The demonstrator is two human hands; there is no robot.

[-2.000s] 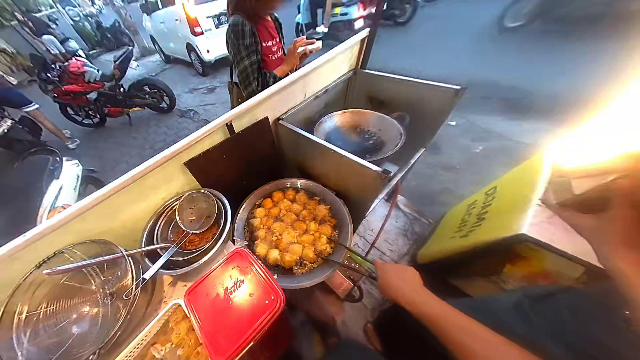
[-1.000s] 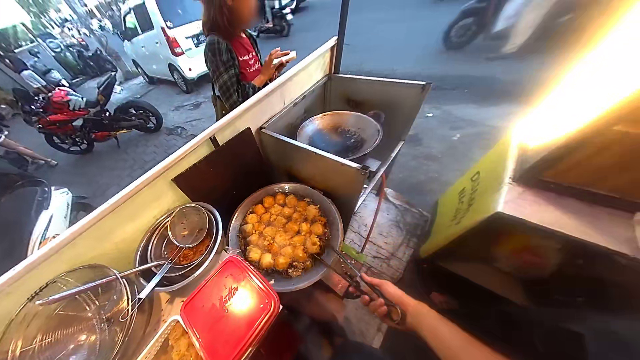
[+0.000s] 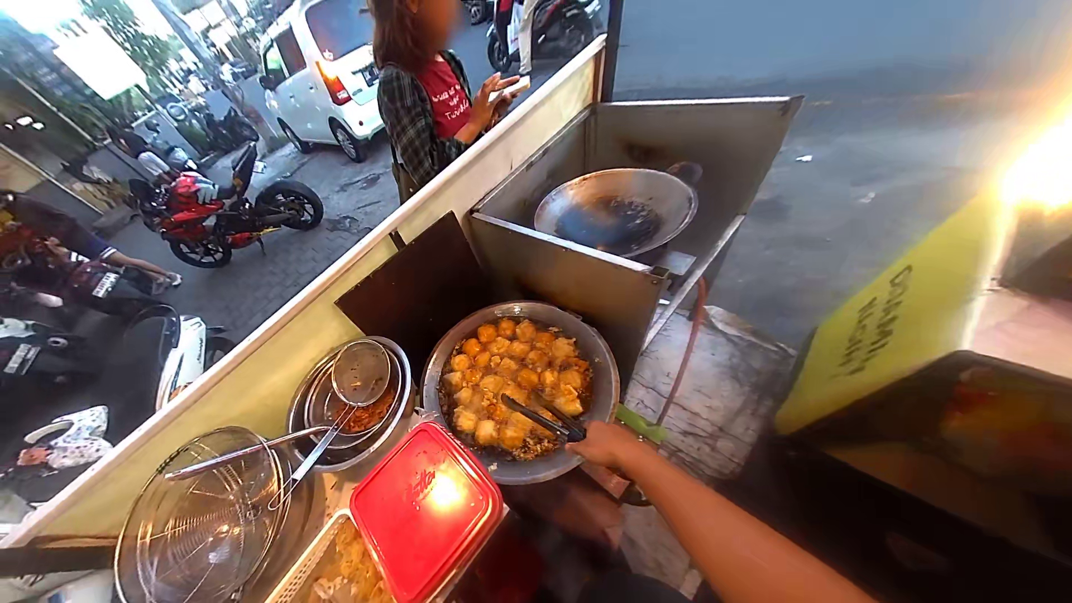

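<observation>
My right hand [image 3: 610, 448] is closed around dark metal tongs [image 3: 540, 419] at the near right rim of a large wok [image 3: 609, 381]. The tongs' arms reach over golden fried pieces [image 3: 507, 364] that lie in dark oil. My left hand does not show. Left of the wok, a strainer ladle [image 3: 360, 373] rests over a metal bowl [image 3: 404, 368] with brown bits in it. A red plastic lid [image 3: 427, 511] lies closer to me, beside a white basket [image 3: 306, 563] of pale yellow food. A round wire strainer [image 3: 201, 511] is at the lower left.
A second wok [image 3: 615, 211] stands behind a metal partition [image 3: 569, 280]. The cart's long edge [image 3: 327, 293] runs diagonally. Beyond it a person [image 3: 427, 100] holds a small light object, near a red motorcycle [image 3: 209, 209] and a white car [image 3: 327, 75]. A yellow box [image 3: 896, 310] stands at the right.
My right hand has moved from beside the wok to its rim. The tongs, lower right of the wok one second ago, now extend over the fried pieces.
</observation>
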